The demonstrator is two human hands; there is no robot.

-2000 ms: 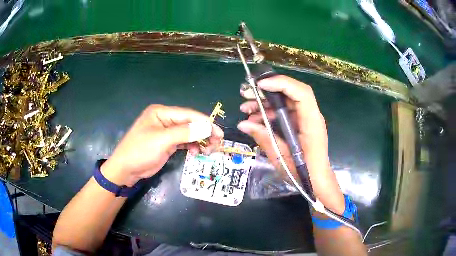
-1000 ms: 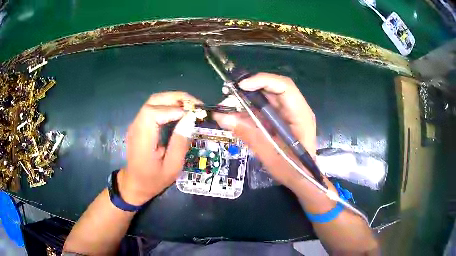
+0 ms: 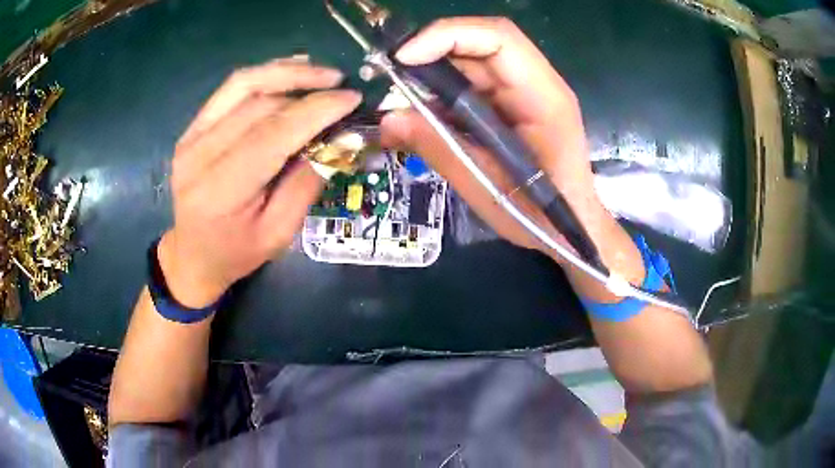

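My left hand point(image 3: 247, 169), a white cover on a fingertip, holds a blurred gold contact strip point(image 3: 316, 151) between its fingers, above the housing's upper left. My right hand point(image 3: 513, 119) holds the black soldering iron point(image 3: 485, 128), its tip pointing to the upper left, with a pale tube alongside. Dark wires run between the fingertips of both hands. The white open housing point(image 3: 371, 253) lies below the hands, holding a green circuit board point(image 3: 348, 203), a blue component point(image 3: 415, 165) and a black block point(image 3: 422, 203). The hands hide its upper part.
A heap of gold strips point(image 3: 37, 210) lies at the left. A clear plastic bag point(image 3: 668, 201) lies right of my right wrist. A cardboard-lined edge point(image 3: 764, 174) runs along the right. A black bin point(image 3: 73, 388) is below the table's left edge.
The view has tilted down, so the table things sit higher. My left fingers have spread out around the gold strip. My right hand still holds the iron.
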